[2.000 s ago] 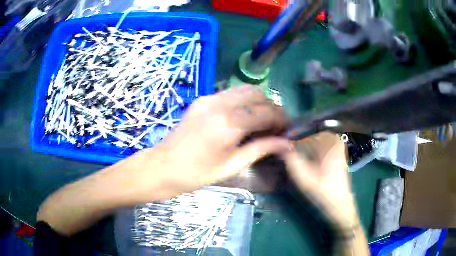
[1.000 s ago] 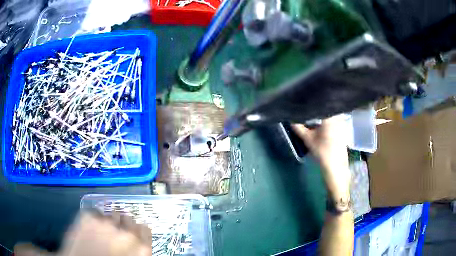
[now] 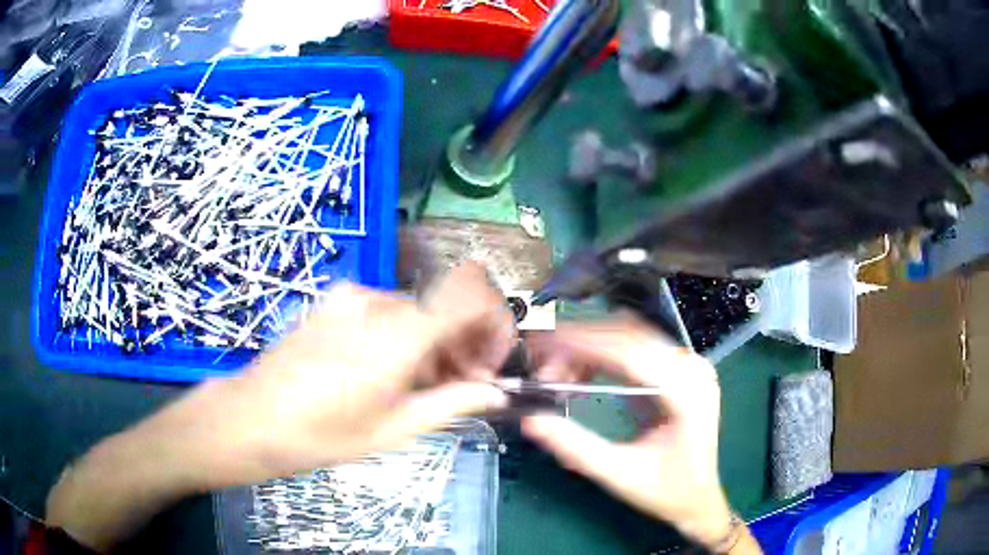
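My left hand (image 3: 358, 374) and my right hand (image 3: 640, 417) meet in front of the press fixture, blurred. A thin white rod (image 3: 596, 387) lies level between them, its left end at my left fingertips and the rest crossing to my right palm. A small dark piece shows at the fingertips; its exact shape is blurred. The silver fixture and a black round part (image 3: 518, 310) sit just behind my fingers, partly hidden. The dark press tip (image 3: 559, 284) is beside them. The worn base plate (image 3: 477, 247) is partly covered by my left hand.
The blue tray (image 3: 384, 217) of white rods with black ends is at left. A clear tub (image 3: 490, 510) of rods is below my hands. Right are a tub of black caps (image 3: 710, 309), an empty translucent tub (image 3: 830, 309), a grey block (image 3: 803, 434) and a cardboard box. The green press (image 3: 694, 173) overhangs.
My right hand has come back from the black caps' tub and my left hand has come up from the rod tub. They now meet before the fixture with a rod. The view has shifted.
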